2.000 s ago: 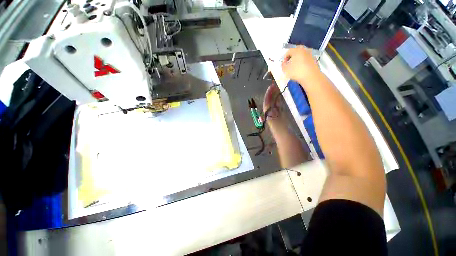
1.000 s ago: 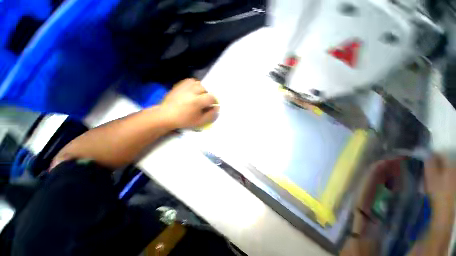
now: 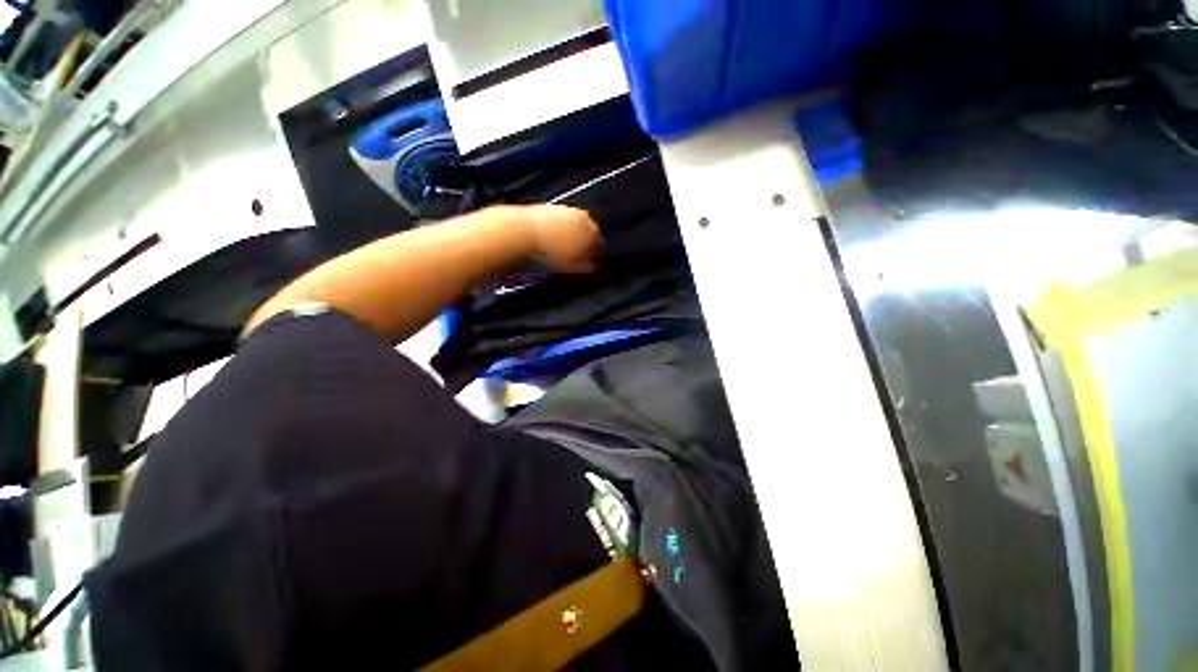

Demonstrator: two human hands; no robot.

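My left hand (image 3: 568, 239) reaches down beside the table, over or among black fabric pieces (image 3: 637, 210) with thin silvery lines. Its fingertips are hidden or blurred, so I cannot tell whether it grips a piece. A blue rim or edge (image 3: 578, 351) shows just below the black pieces, near my lap. My right hand is out of the picture.
The white table edge (image 3: 788, 394) runs down right of my hand. A large blue tote (image 3: 736, 59) stands at the top. The yellow-taped plate (image 3: 1104, 446) is at the far right. A blue and grey round object (image 3: 410, 151) sits upper left.
The view has swung left and down, and the sewing machine head has left the picture. My left hand has moved from the plate's left edge to the black pieces beside the table.
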